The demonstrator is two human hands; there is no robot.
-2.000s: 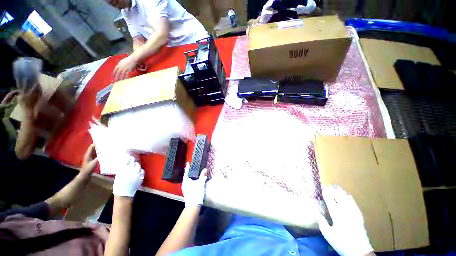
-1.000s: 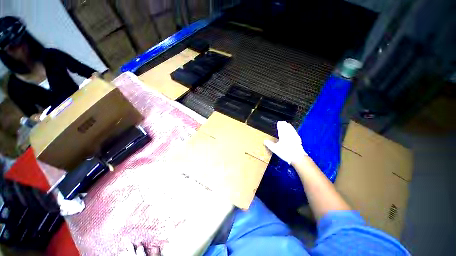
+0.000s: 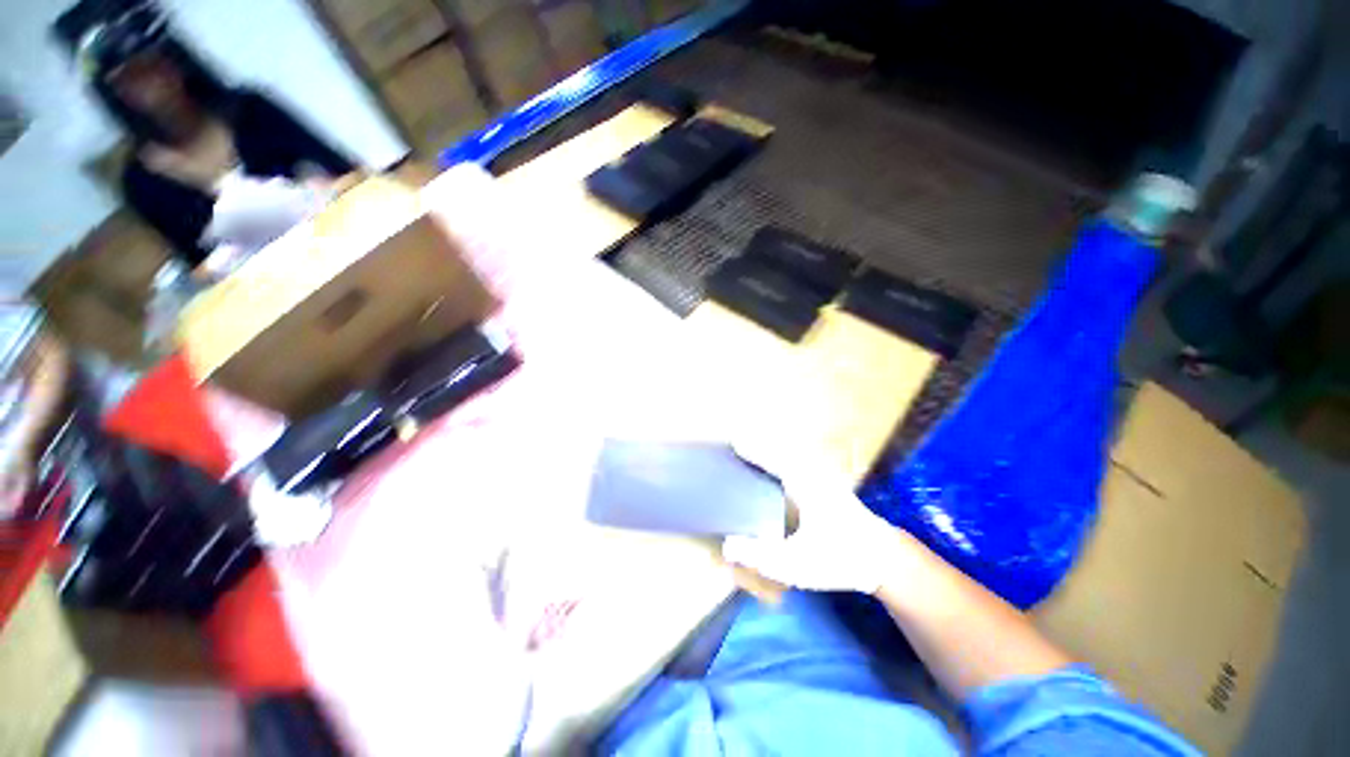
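Note:
My right hand, in a white glove, is closed on the edge of a flat, hand-sized device. The device looks grey-blue in the glare and is held above the table's near right part. A tan cardboard sheet lies beyond it, partly washed out. Black devices lie at the sheet's far edge, beside the mesh conveyor. My left hand cannot be made out in the blurred, overexposed picture.
A standing carton is at the left, with black units before it. More devices lie on farther cardboard. Blue film covers the rail at the right, beside flattened cartons. A person is behind the carton; blurred black stacks stand at left.
My right hand has moved left and nearer, from the cardboard's edge, and now holds the flat device. The sheet and nearby black devices have shifted relative to each other. The view has shifted.

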